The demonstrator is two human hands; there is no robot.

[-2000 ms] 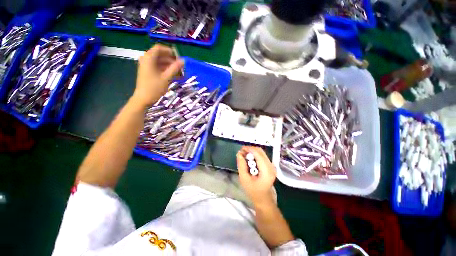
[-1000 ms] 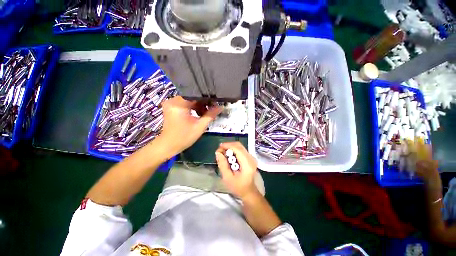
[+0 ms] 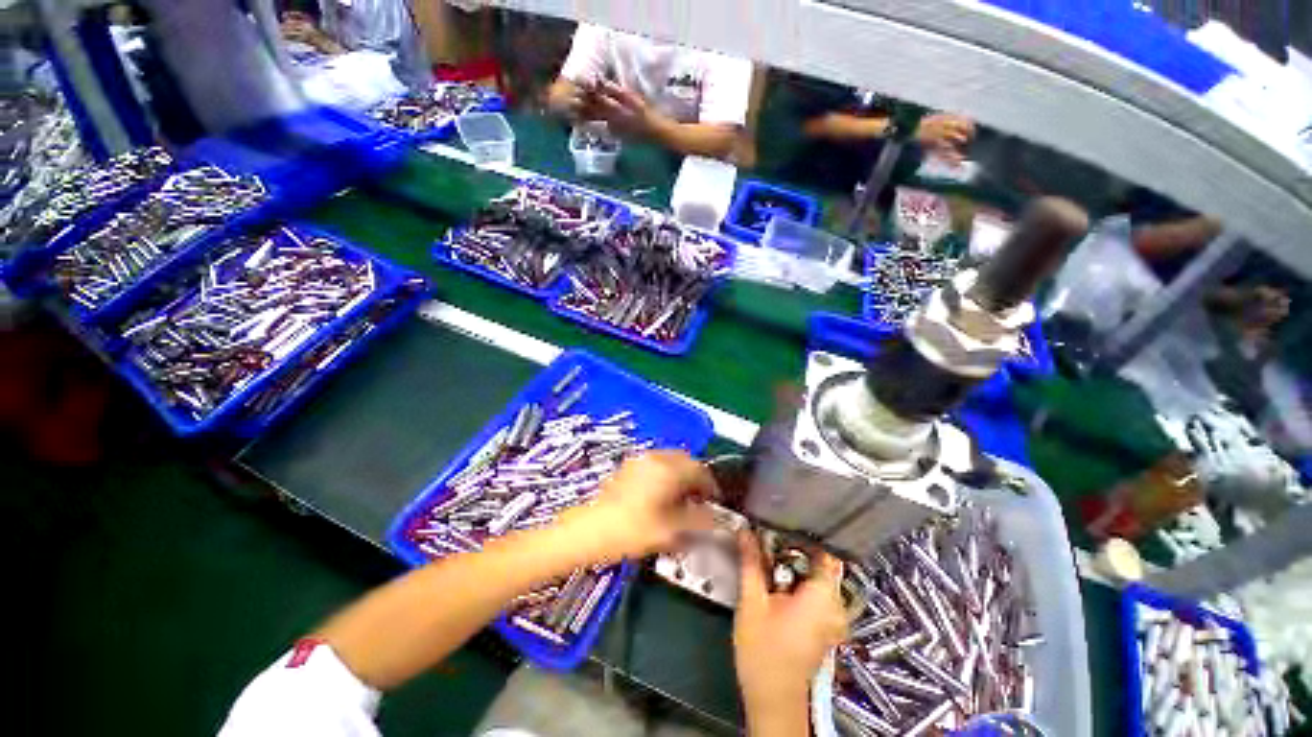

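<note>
My left hand is at the left edge of the press fixture, below the pneumatic press; its fingertips are partly hidden, so I cannot tell if it holds a part. My right hand is at the front right of the fixture, closed around metal tubes whose pale round ends show between thumb and fingers. The blue parts tray with silver tubes lies left of the press. The translucent white bin, full of tubes, stands to the right.
More blue trays of tubes stand far left and across the bench. A blue tray with white parts is at the far right, near an amber bottle. People work across the bench. A raised shelf crosses the top.
The view has swung up and left, showing the far side of the bench. My right hand has moved up to the fixture with its tubes. My left hand remains by the fixture.
</note>
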